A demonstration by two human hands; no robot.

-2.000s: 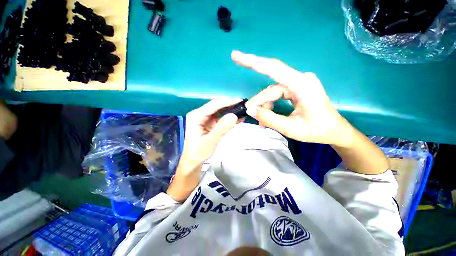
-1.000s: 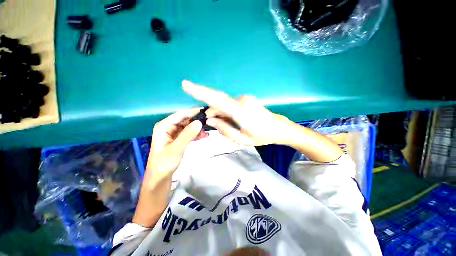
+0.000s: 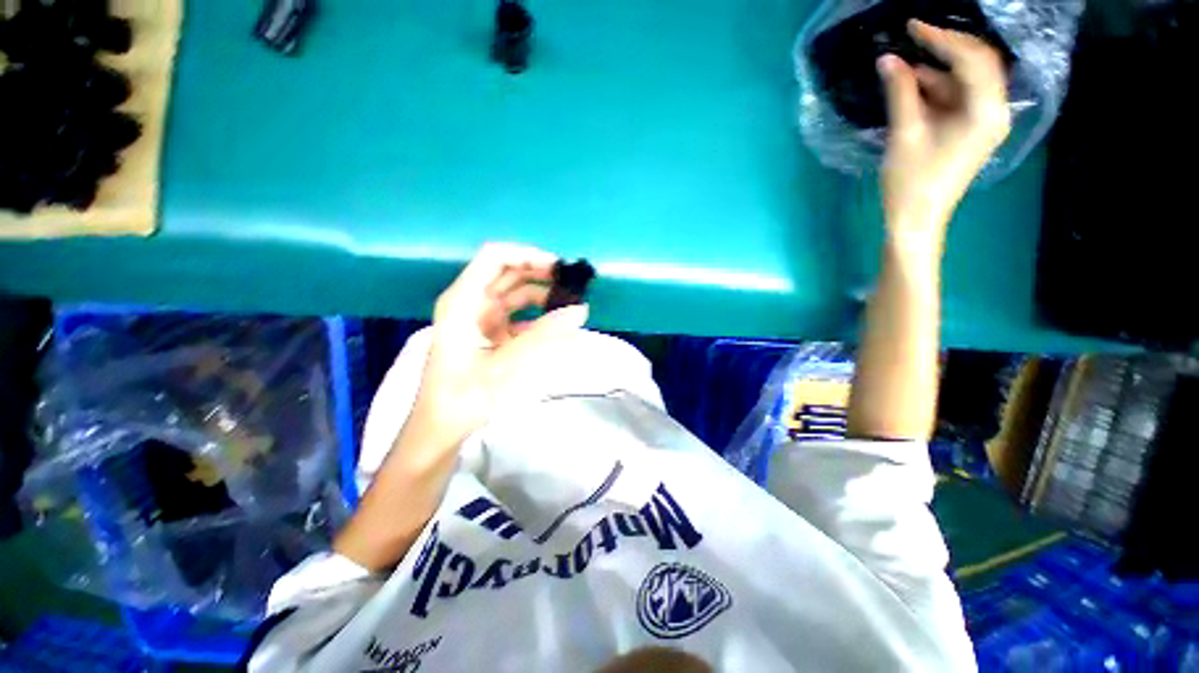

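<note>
My left hand [image 3: 493, 322], bare, is over my lap near the bench edge. It grips a small black part [image 3: 569, 281] between thumb and fingers. My right hand [image 3: 944, 125], bare, is over the open clear plastic bag [image 3: 842, 147] at the upper right, with thumb and fingers apart among or just above the black pieces. I cannot tell whether its fingertips touch a piece. A short black sleeve [image 3: 513, 37] stands on the green bench, and another sleeve [image 3: 284, 24] lies left of it at the top edge.
Black body parts are piled on the tan board [image 3: 147, 158] at the upper left. The left blue crate [image 3: 345, 394], covered with clear film, is below the bench. The right crate [image 3: 736, 394] is partly behind my right arm. A large dark object [image 3: 1118, 197] is at the far right.
My right hand has left the part near my lap and moved up and right to the bag. My left hand still holds the black part. The camera view has shifted.
</note>
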